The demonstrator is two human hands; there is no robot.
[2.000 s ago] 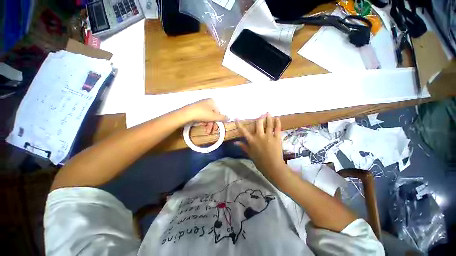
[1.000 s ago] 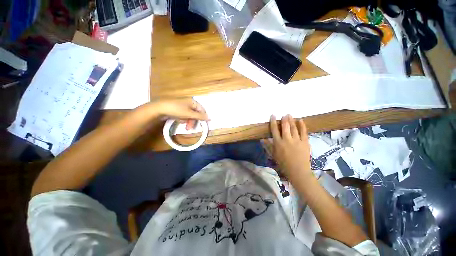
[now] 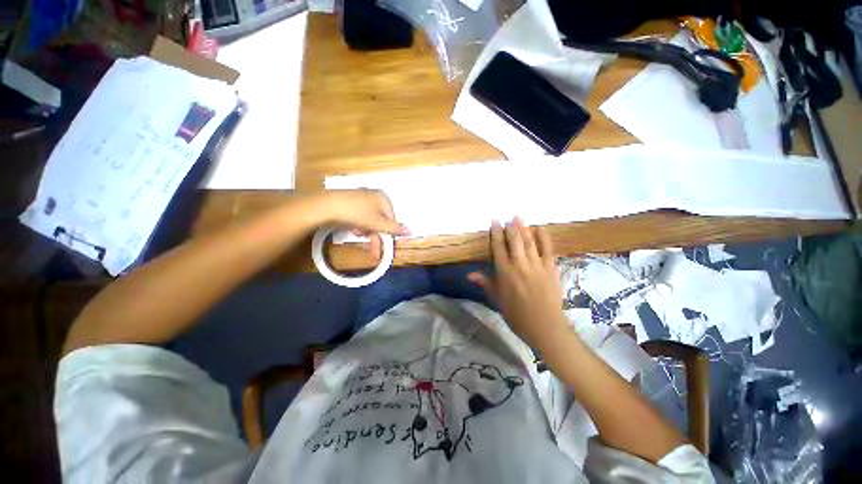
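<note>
A long white strip point(image 3: 567, 187) lies along the table's near edge. My left hand point(image 3: 367, 217) is at the strip's near edge towards its left end. Some of its fingers hold a white tape roll point(image 3: 352, 279) that hangs over the table's edge, while its fingertips touch the strip's edge. My right hand point(image 3: 525, 274) rests its fingertips on the strip's near edge, further right, with the thumb apart. It grips nothing that I can see. Any tape between the hands is too thin to tell.
A black phone point(image 3: 529, 101) lies on white paper behind the strip. Black shears point(image 3: 695, 71) lie at the back right. A clipboard with sheets point(image 3: 132, 156) is at the left. A calculator point(image 3: 248, 13) is at the back. White scraps point(image 3: 695, 288) lie below the table's right part.
My left hand and the roll have moved left from two seconds ago. My right hand went right, then slightly back left. The strip's left end has shifted, and the view has swung slightly.
</note>
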